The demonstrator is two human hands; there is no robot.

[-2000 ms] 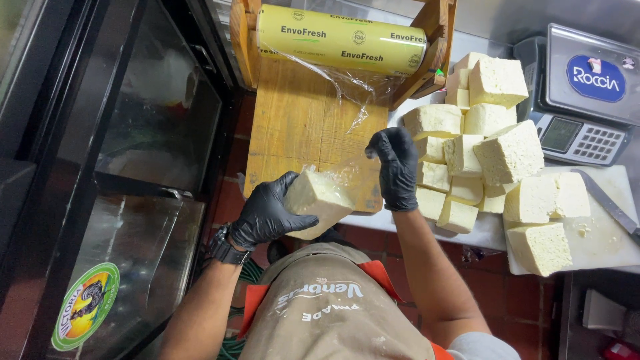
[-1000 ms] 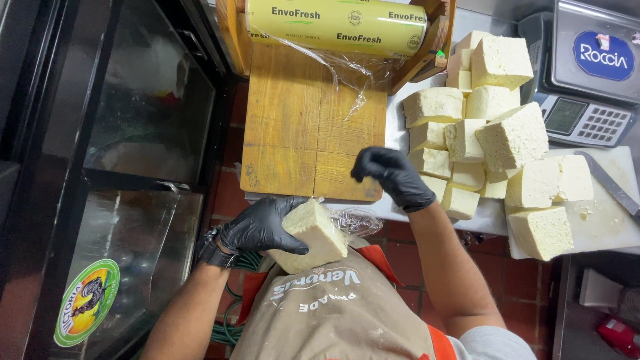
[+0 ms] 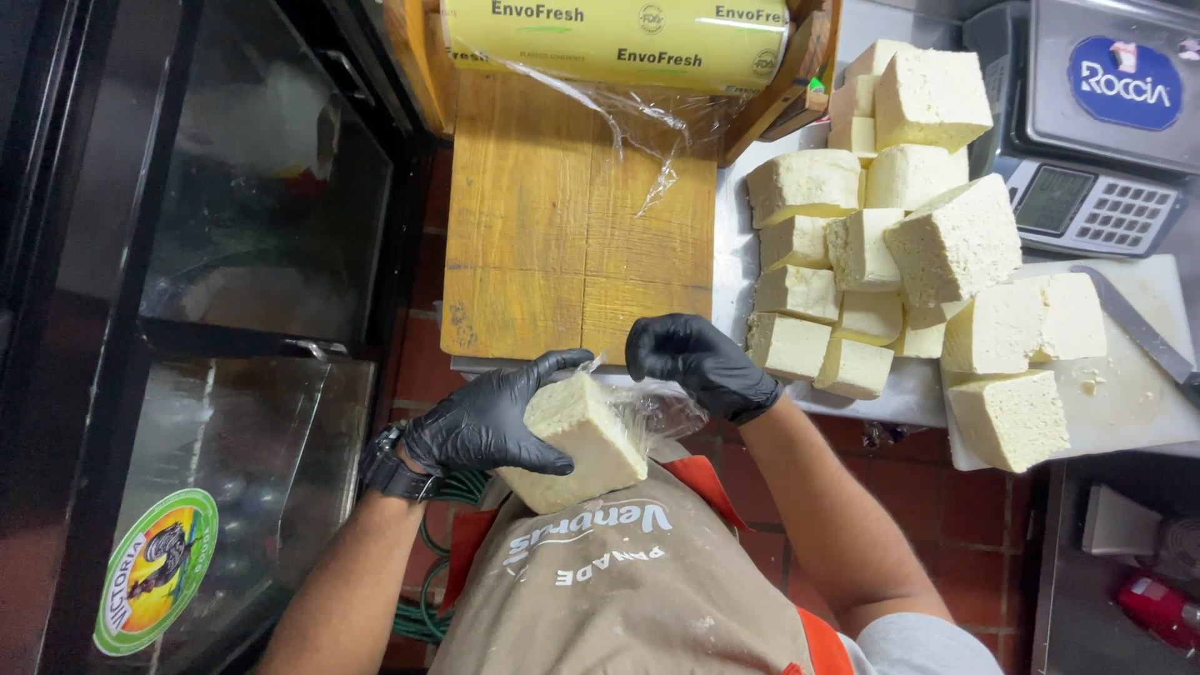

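Note:
A block of white cheese (image 3: 586, 441) rests in my black-gloved left hand (image 3: 492, 417), held against the apron just below the wooden board's front edge. Loose clear plastic film (image 3: 661, 412) bunches at the block's right side. My right hand (image 3: 698, 366), also in a black glove, is closed above that film, with its fingers curled; it seems to pinch the film's edge, but the fingertips are hidden. Behind the board (image 3: 581, 216) a yellow roll of cling film (image 3: 619, 42) sits in a wooden holder, a torn strip of film hanging from it onto the board.
Several cheese blocks (image 3: 867, 248) are piled on the metal table at right. A digital scale (image 3: 1092, 202) stands behind them. A knife (image 3: 1139, 323) lies on a white cutting board (image 3: 1116, 394) with more cheese. Dark glass-doored cabinet (image 3: 262, 187) stands at left.
The left hand and cheese block have moved from over the board's front edge back toward the apron. The right hand, raised over the board a second ago, is now down near the block's film.

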